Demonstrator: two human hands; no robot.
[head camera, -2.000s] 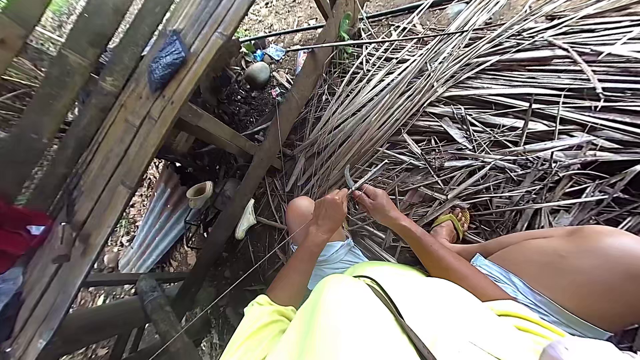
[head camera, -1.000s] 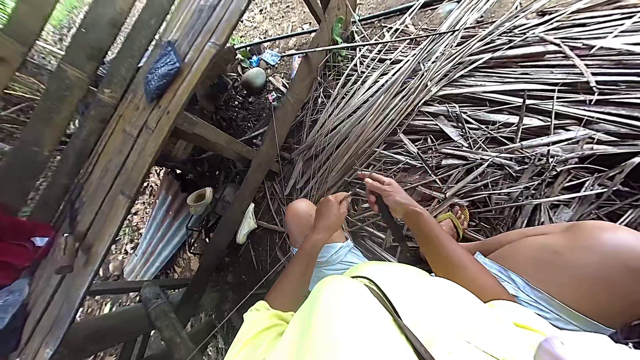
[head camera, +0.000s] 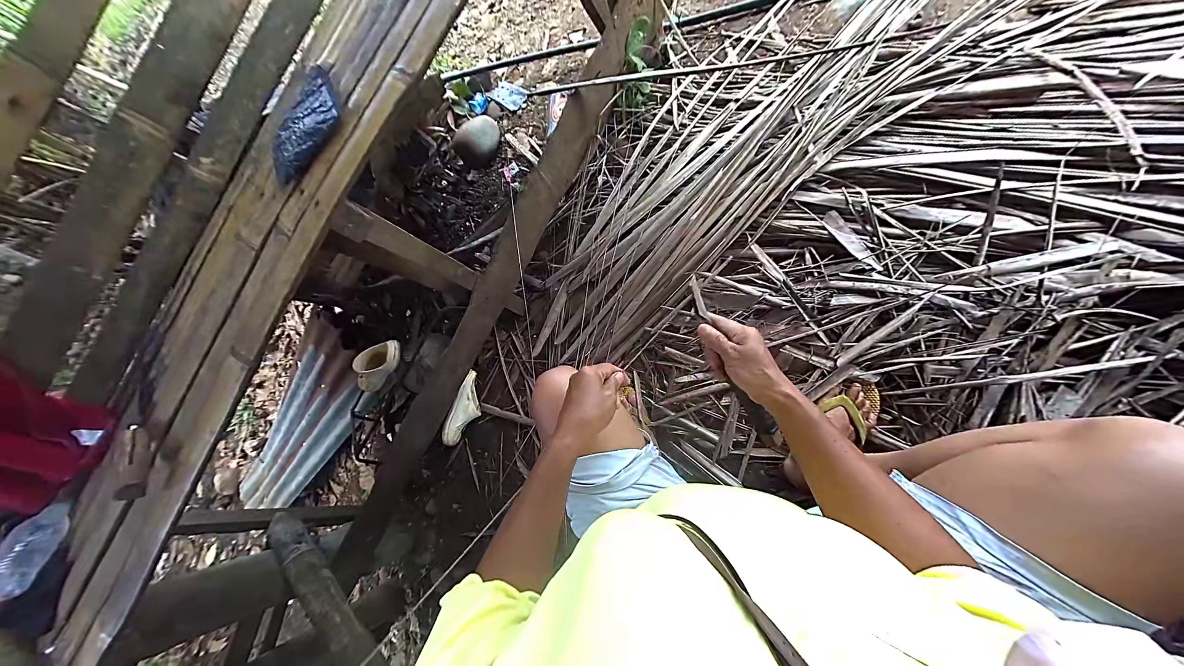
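My left hand (head camera: 592, 400) is above one bent knee, its thumb and forefinger pinched together on what looks like a thin strand, too fine to follow clearly. To its right, my right hand (head camera: 740, 359) is closed around a slim, blade-like tool (head camera: 699, 298). The tool's narrow grey tip points up past the fingers, and a dark length shows below the hand, by the wrist. The two hands are apart. Beyond them lies a bundle of long, dry palm leaf strips (head camera: 703, 208), spreading towards the upper right.
A bamboo slat bench (head camera: 231, 277) with a dark plastic bag (head camera: 307, 125) and red cloth (head camera: 46, 439) stands left. A slanted wooden post (head camera: 490, 305) is nearer the hands. Corrugated metal sheet (head camera: 305, 425), a pale shoe (head camera: 461, 409) and a rounded stone (head camera: 476, 141) lie around it.
Two seconds ago my hands were close together at the grey blade; now they are farther apart. My right hand has moved right, and the tool's tip again points upward.
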